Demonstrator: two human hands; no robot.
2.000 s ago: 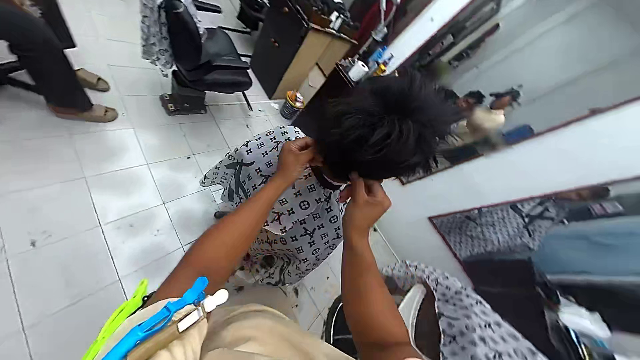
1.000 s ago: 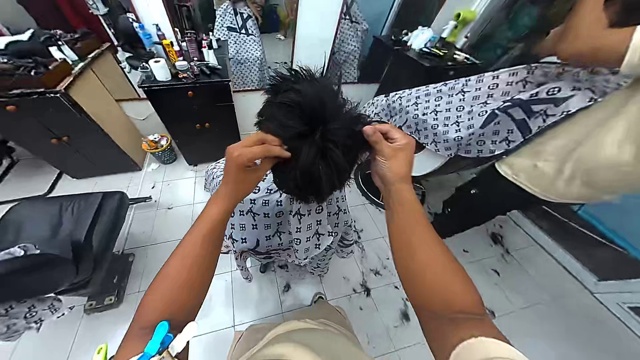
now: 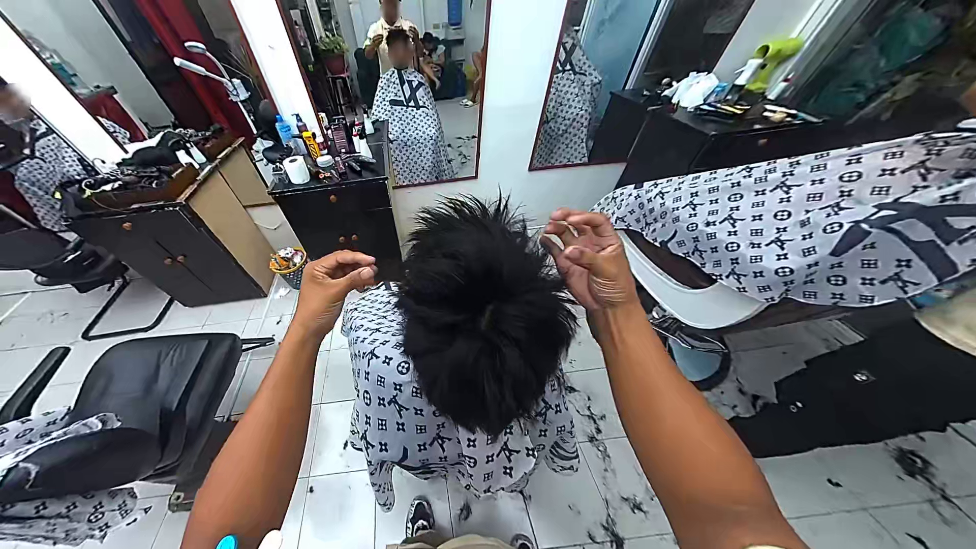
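A seated person's head of short black hair (image 3: 484, 320) is seen from above and behind, over a white barber's cape (image 3: 427, 427) with a dark pattern. To its left my left hand (image 3: 335, 286) is raised, fingers curled and thumb near the fingertips; whether something thin is between them cannot be told. Beside the right edge of the hair is my right hand (image 3: 585, 255), fingers bent and apart, holding nothing visible. A mirror (image 3: 457, 91) on the wall reflects the caped person and someone standing behind.
A black cabinet (image 3: 335, 221) bears bottles and a paper roll (image 3: 296, 170). At left stands a black salon chair (image 3: 152, 396). Another caped person (image 3: 801, 221) sits at right beside a co-worker in black trousers (image 3: 862, 381). Hair clippings (image 3: 610, 488) lie on the tiles.
Both hands have moved outward from the hair at the sides of the head, where they were one second ago. The view has swung widely since two seconds ago.
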